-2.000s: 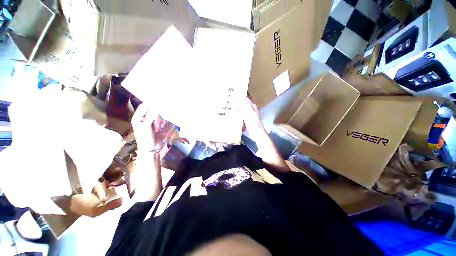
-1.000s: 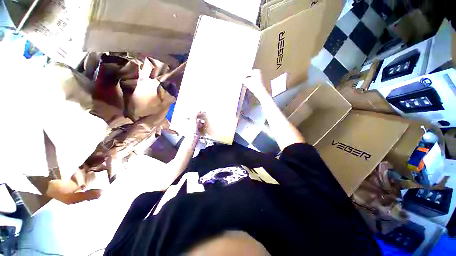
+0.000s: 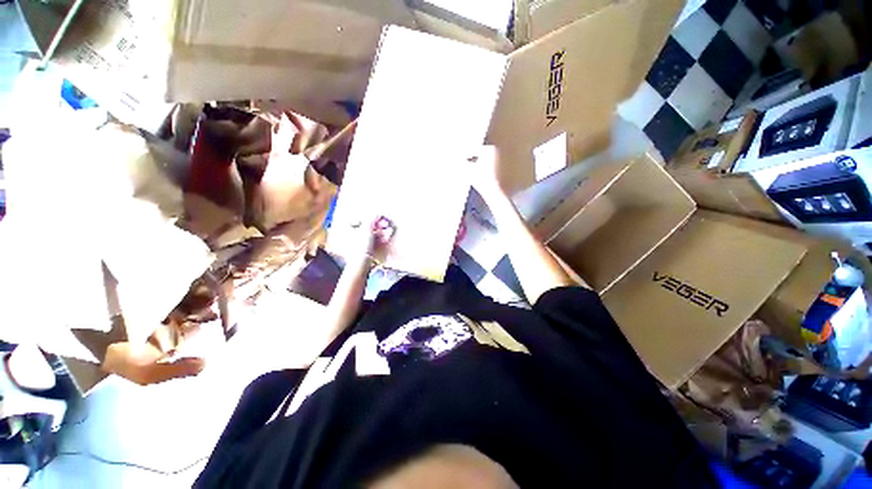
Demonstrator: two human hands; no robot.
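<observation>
A cardboard carton, washed out nearly white, stands tilted in front of my chest. Its broad face shows no readable print. My left hand is at its lower left part, fingers curled against the board. My right hand is at its right edge, higher up, and holds it there. Both hands are bare and over-bright, so single fingers are hard to make out. The carton's far side is hidden.
A VEGER carton with a white label stands just behind. An open VEGER carton is at right, beside a white bottle and white product boxes. Crumpled kraft paper lies at left. A cable runs at lower left.
Two seconds ago a flap stuck out to the left; now the carton shows one narrow upright face. My left hand has moved right onto it, my right hand higher. Little changed in the last second.
</observation>
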